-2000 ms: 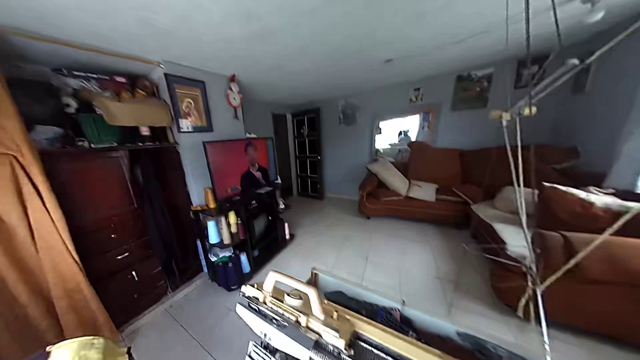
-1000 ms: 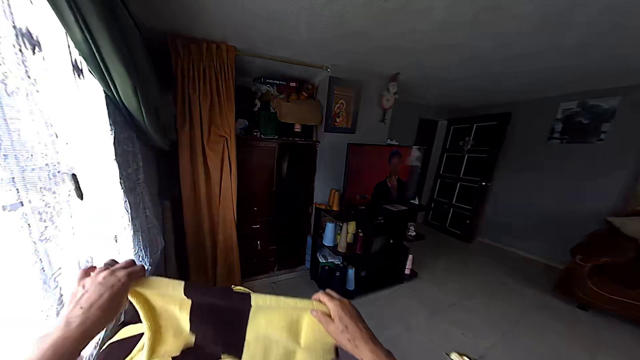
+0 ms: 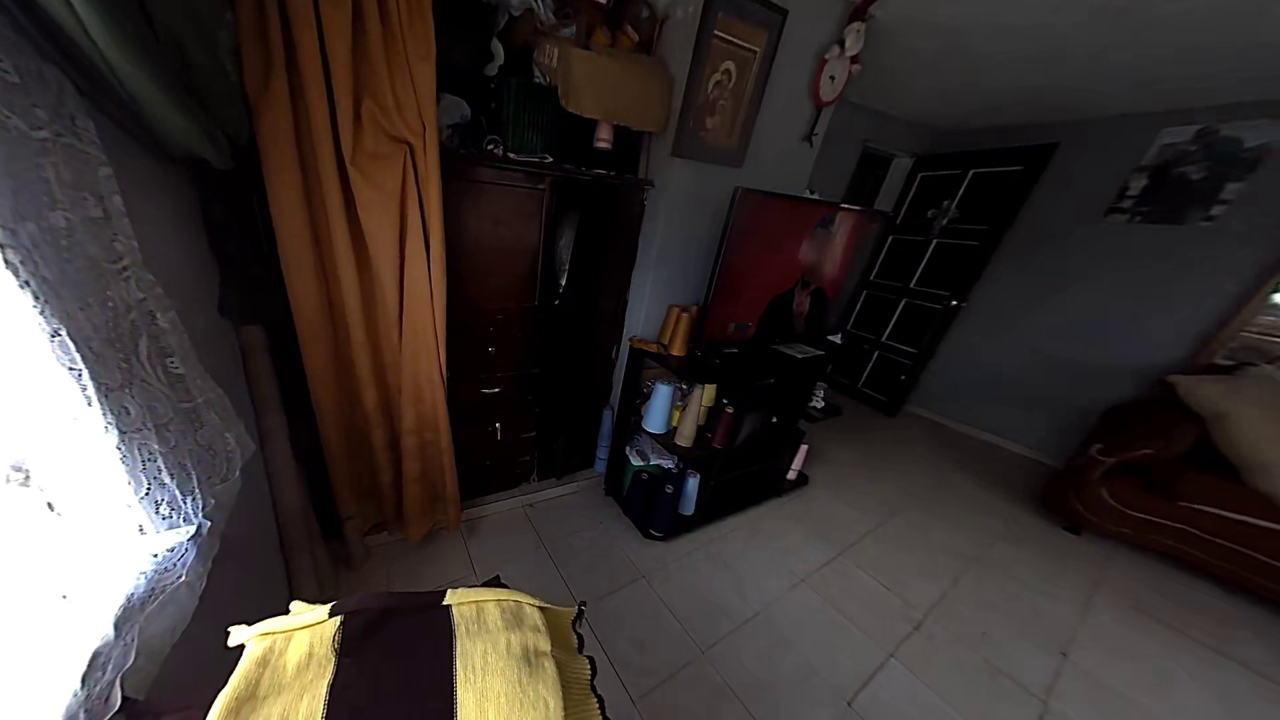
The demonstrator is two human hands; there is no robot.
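Observation:
A knitted fabric piece (image 3: 400, 655) with yellow and dark brown stripes lies spread at the bottom left of the head view, its ribbed edge with dark trim toward the right. Its lower part runs out of the frame, and what supports it is hidden. Neither my left hand nor my right hand shows in the view, so what they hold or touch cannot be seen.
A lace curtain (image 3: 170, 430) hangs at the left by an orange curtain (image 3: 350, 270). Beyond stand a dark wooden wardrobe (image 3: 495, 240), a black shelf unit (image 3: 745, 470) with yarn cones (image 3: 659, 407), a television (image 3: 770, 260) and a brown sofa (image 3: 1160, 490).
Both my hands, on the striped knitted piece one second ago, have gone out of view. The piece now lies lower left. The view has swung left since the earliest frame.

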